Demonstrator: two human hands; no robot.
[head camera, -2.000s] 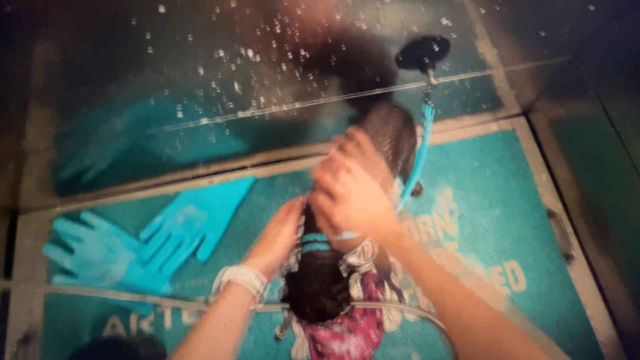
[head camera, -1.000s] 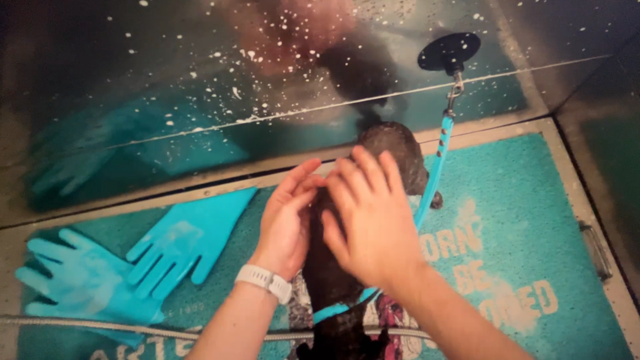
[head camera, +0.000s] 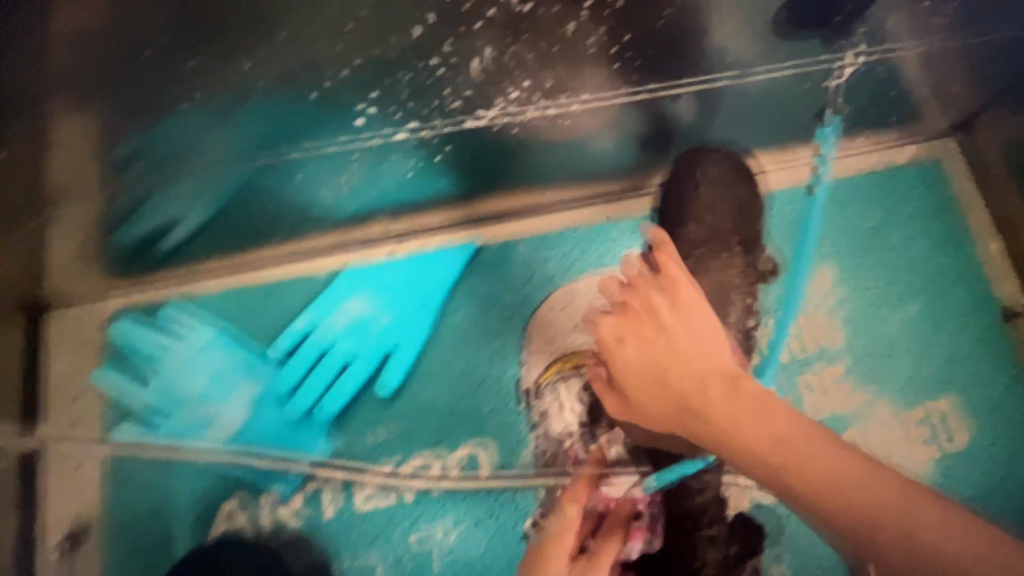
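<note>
A dark, short-coated animal (head camera: 712, 216), apparently a small dog, stands on a teal mat. A light blue strap (head camera: 680, 474) crosses it low in view. Along its left side lies a patterned cloth (head camera: 560, 320), whitish with yellow and pink areas. My right hand (head camera: 664, 344) is over the animal and the cloth's upper edge, fingers curled and index finger raised; blur hides whether it grips. Low in the middle, my left hand (head camera: 576, 520) pinches a pink and white part of the cloth beside the strap. The animal's head is not clearly seen.
Two light blue rubber gloves (head camera: 376, 320) overlap on the lettered teal mat (head camera: 464, 424). A blue tether (head camera: 792, 288) runs up to a metal clip and dark round mount (head camera: 820, 16). A hose (head camera: 384, 478) crosses in front. Behind is a wet, reflective wall (head camera: 480, 104).
My left hand has moved down from the animal's back to the cloth. The cloth now spreads farther up along the animal's left side. My right hand has curled its fingers.
</note>
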